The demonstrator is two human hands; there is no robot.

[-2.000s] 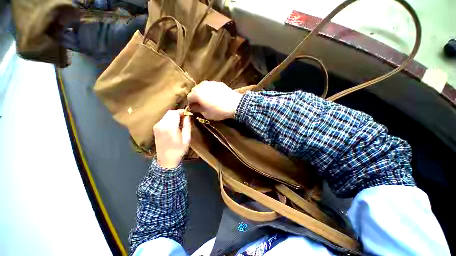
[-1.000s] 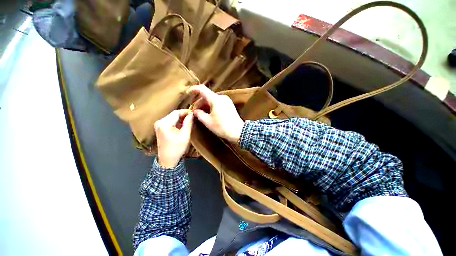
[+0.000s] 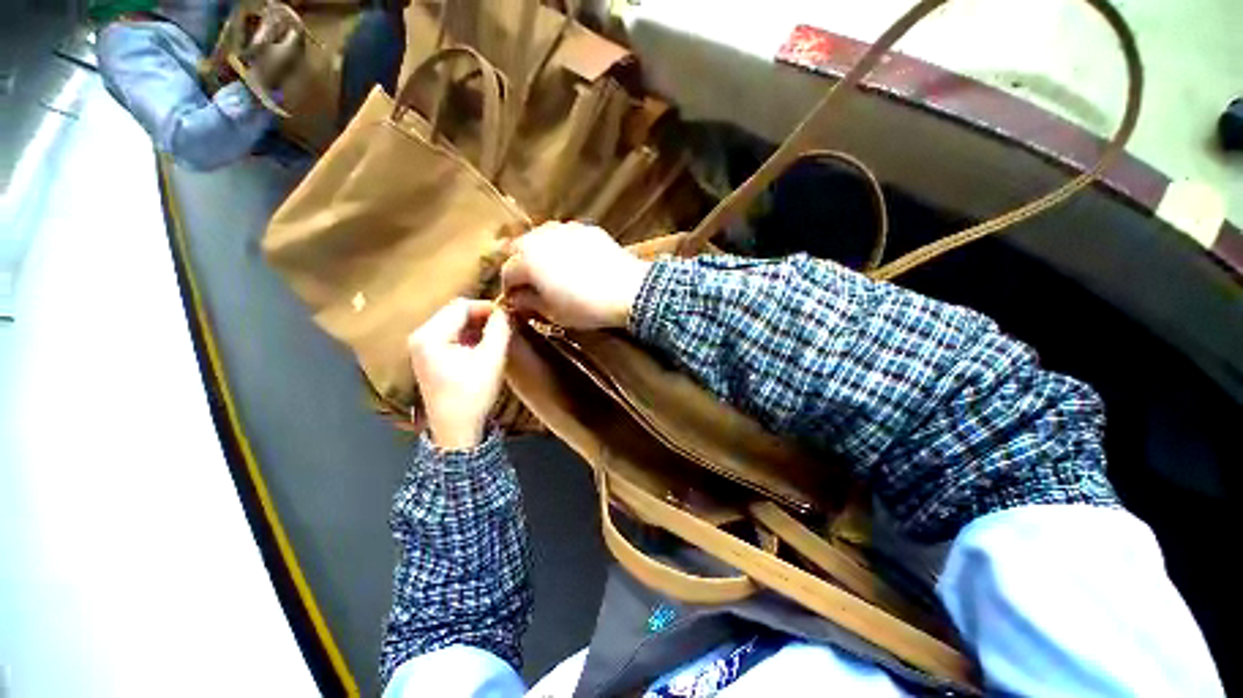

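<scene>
A tan-brown tote bag (image 3: 559,409) lies open on my lap, its mouth facing up. Its zipper (image 3: 654,426) runs along the opening. One long handle (image 3: 1130,82) arches up at the right, another (image 3: 682,584) falls over my apron. My left hand (image 3: 458,366) pinches the small zipper end (image 3: 500,303) at the bag's far corner. My right hand (image 3: 573,276) is closed on the same spot, fingertips touching the left ones. The fingers partly hide the zipper end.
Another tan bag (image 3: 375,225) with a small gold plate lies just beyond my hands, with more brown bags (image 3: 545,96) behind. A dark conveyor-like surface (image 3: 293,409) is at left. A red strip (image 3: 954,102) edges the worktable. Another person's sleeve (image 3: 184,109) is at upper left.
My right forearm has moved up and covers more of the bag's right side than a second ago. Both hands stay at the zipper end. The person at upper left has moved.
</scene>
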